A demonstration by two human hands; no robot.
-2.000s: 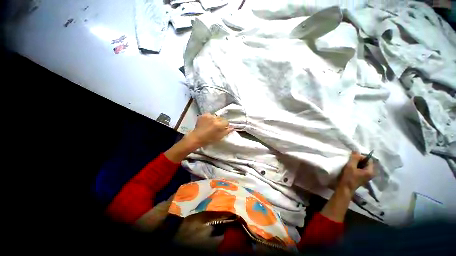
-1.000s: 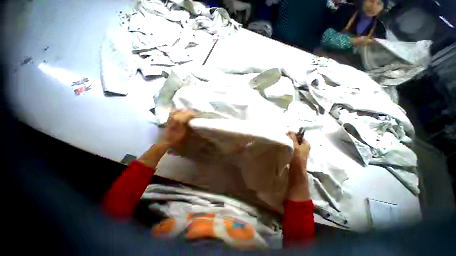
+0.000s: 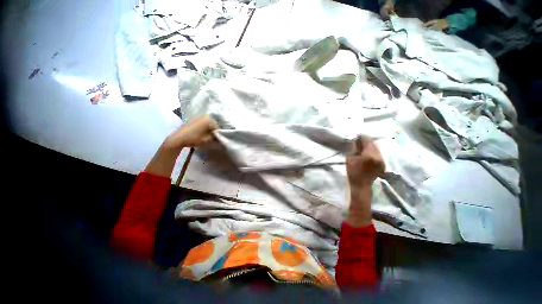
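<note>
A pale off-white jacket [image 3: 267, 101] lies spread on the white table in front of me, its collar standing up at the far side. My left hand [image 3: 195, 132] grips the near part of the cloth at its left. My right hand [image 3: 366, 159] is closed on the cloth at the right; it is slightly blurred, and I cannot make out the small dark tool in it. The cloth sags in folds between my hands. Part of the garment with dark buttons lies at the table's near edge, right of my right hand.
More pale garments [image 3: 446, 71] are heaped at the right, and crumpled pale pieces [image 3: 190, 29] lie at the far left. A notebook [image 3: 473, 222] is at the table's right near edge. Another person's hands [image 3: 437, 24] touch cloth at the far right. Pale cloth [image 3: 238, 219] hangs at my front.
The near part of the jacket was raised like a sheet between my hands and is now lower and folded. The other person's hands are now at the heap's far edge.
</note>
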